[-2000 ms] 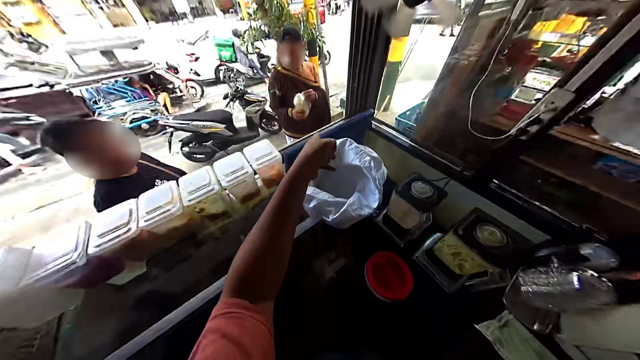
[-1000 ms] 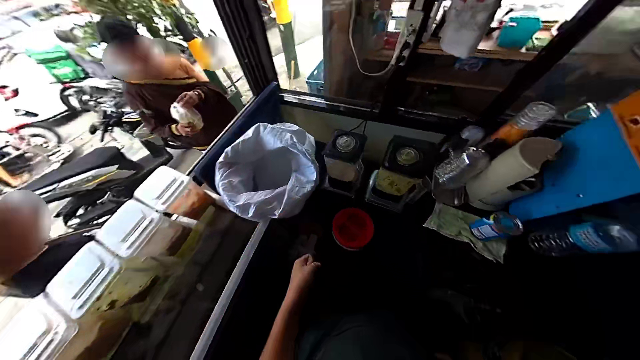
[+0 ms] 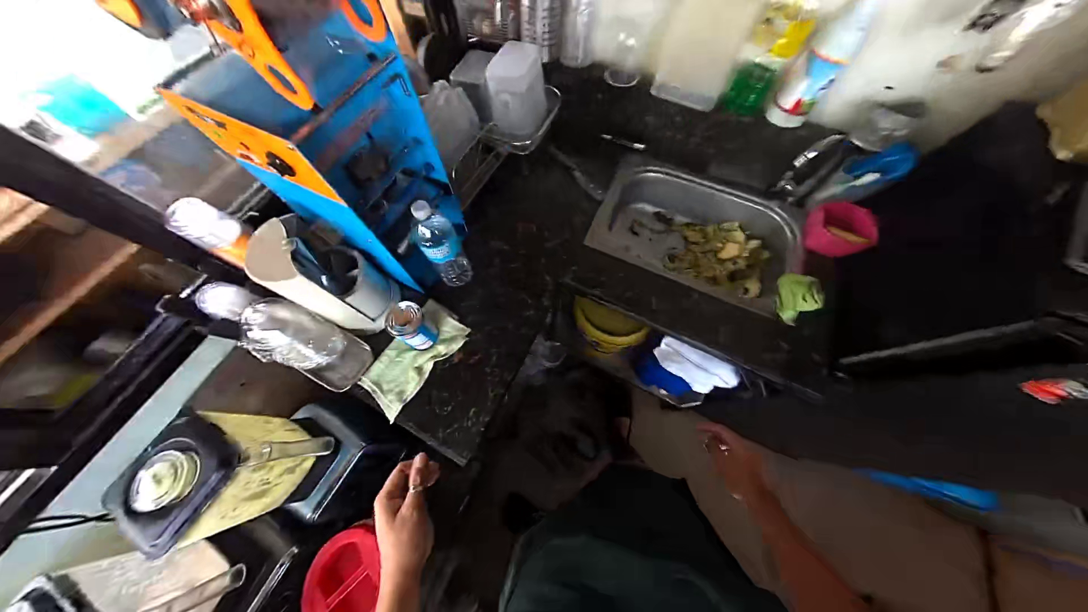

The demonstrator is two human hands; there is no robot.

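My left hand [image 3: 404,514] is at the bottom left, just right of a red round lid [image 3: 342,574], its fingers bent with nothing clearly seen in them. A blender [image 3: 212,476] with a clear handle is to its left. Below the counter's edge, over the floor, hangs my right hand [image 3: 733,459]; its fingers are blurred, and I see nothing held. Ahead, a steel sink [image 3: 629,242] has wet yellow-green peels or scraps [image 3: 722,255] in it. A pink container [image 3: 840,228] and a green cloth [image 3: 799,297] are at the sink's right rim.
On the counter are a water bottle [image 3: 440,246], an opened can [image 3: 411,325] on a green cloth [image 3: 416,361], and a clear plastic jar [image 3: 302,340]. A blue board [image 3: 374,161] stands behind them. Below the sink are a yellow bowl [image 3: 608,327] and a white cloth [image 3: 697,364].
The view has swung far right, from the street side to the sink. Two seconds ago one hand was at the white-lined bin; a second ago it was over the dark counter near the red lid.
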